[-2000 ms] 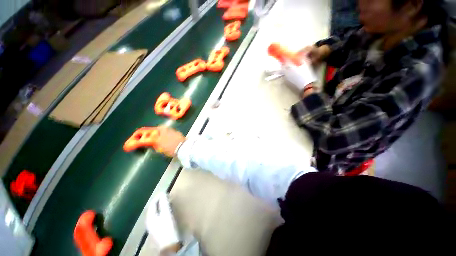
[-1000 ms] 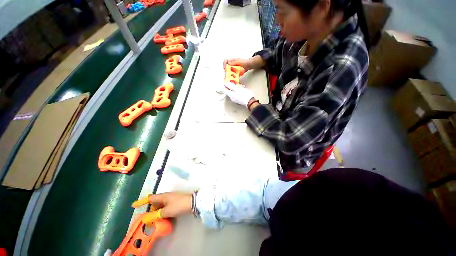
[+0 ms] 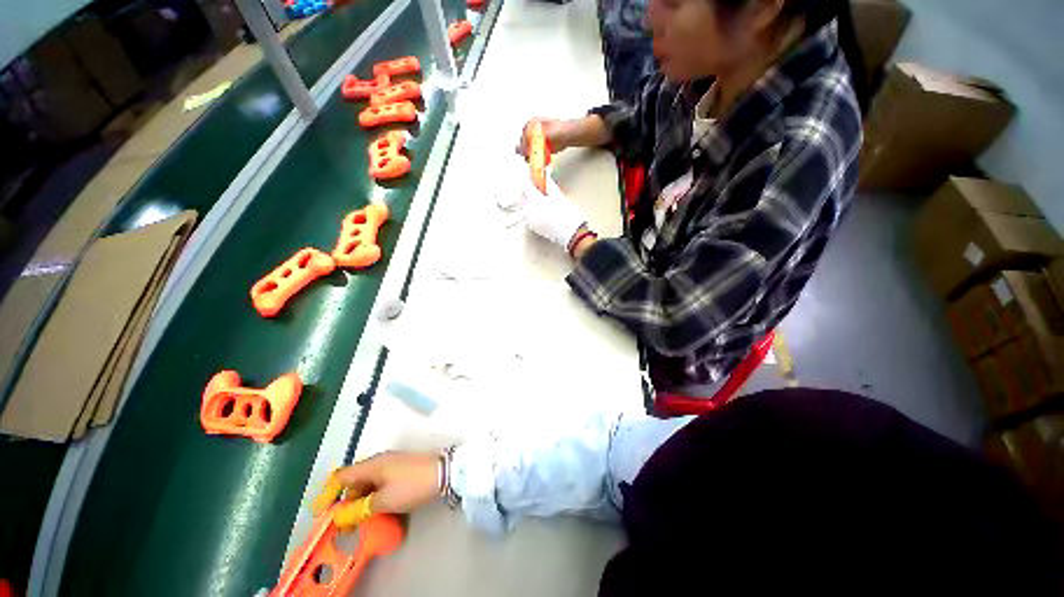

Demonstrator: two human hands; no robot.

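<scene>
An orange plastic shell (image 3: 333,563) with round openings lies at the lower edge of the picture, over the bench beside the belt rail. My right hand (image 3: 379,487), with yellow finger cots on its thumb and fingertips, is on the shell's upper end and grips it. The shell's lower end is cut off by the picture's edge. Of my left hand at most a tiny pale spot shows at the shell's lower left, too little to tell its state.
The green belt (image 3: 175,490) carries several orange shells (image 3: 249,407). Cardboard sheets (image 3: 99,327) lie beyond it. A coworker in a dark plaid shirt (image 3: 735,222) holds another shell (image 3: 538,156) over the bench (image 3: 513,309). A grey-green strip (image 3: 411,397) lies near the rail. Cartons (image 3: 992,245) stand right.
My right hand has gone from a shell on the belt to one at the bench edge. Over the last second it has barely moved. The coworker's shell has turned edge-on.
</scene>
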